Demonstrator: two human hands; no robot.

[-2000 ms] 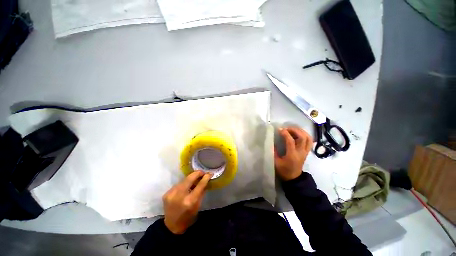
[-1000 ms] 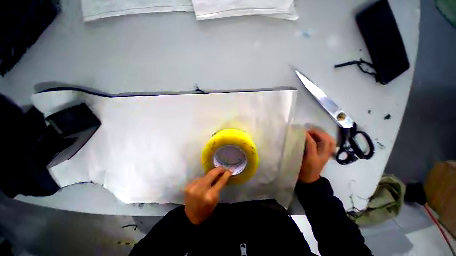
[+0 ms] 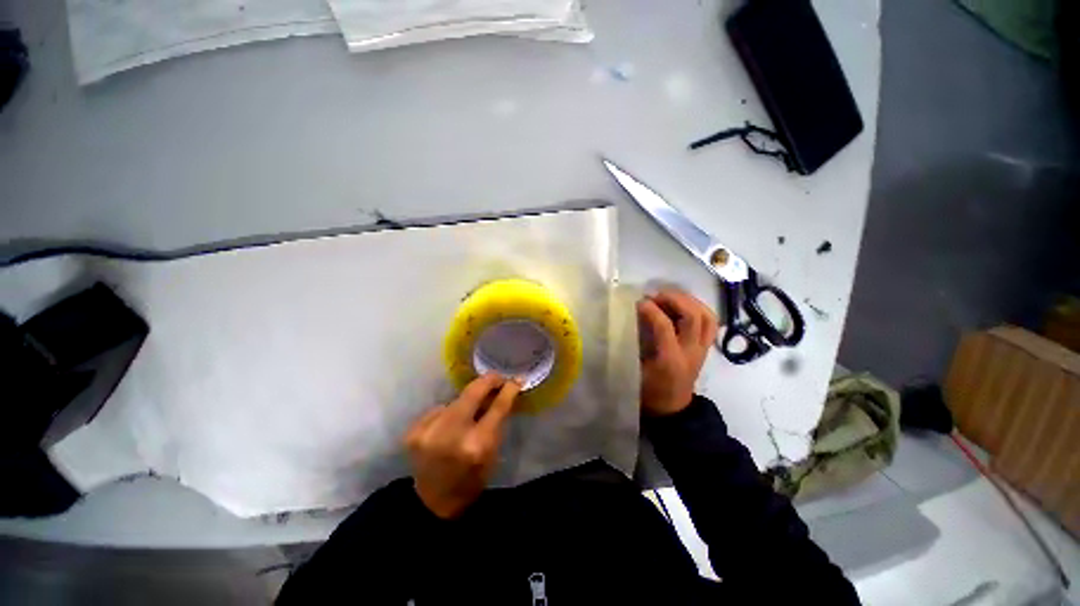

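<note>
The white paper pattern (image 3: 296, 367) lies on the table with a thin dark fabric edge (image 3: 296, 234) along its far side. The yellow tape roll (image 3: 565, 343) lies flat on the paper near its right end. My left hand (image 3: 462, 444) pinches the near rim of the roll's core. My right hand (image 3: 675, 349) is at the paper's right end, its fingers bent against the edge strip; what lies between the fingertips is hidden. The shears (image 3: 720, 257) lie to the right of the paper, blades pointing to the far left. A black block (image 3: 89, 343) stands on the paper's left end.
A flat black rectangular thing (image 3: 799, 83), maybe a phone, lies far right beside small dark snips (image 3: 758, 140). White paper patterns (image 3: 450, 21) lie on the far side. The white table's (image 3: 859, 213) curved right edge shows. Beyond it are green cloth (image 3: 847, 432) and a cardboard box (image 3: 1019, 408).
The view has shifted back and forth. Relative to the paper, the tape roll sits closer to the right end than at first. My left hand stays on its core and my right hand stays at the paper's edge.
</note>
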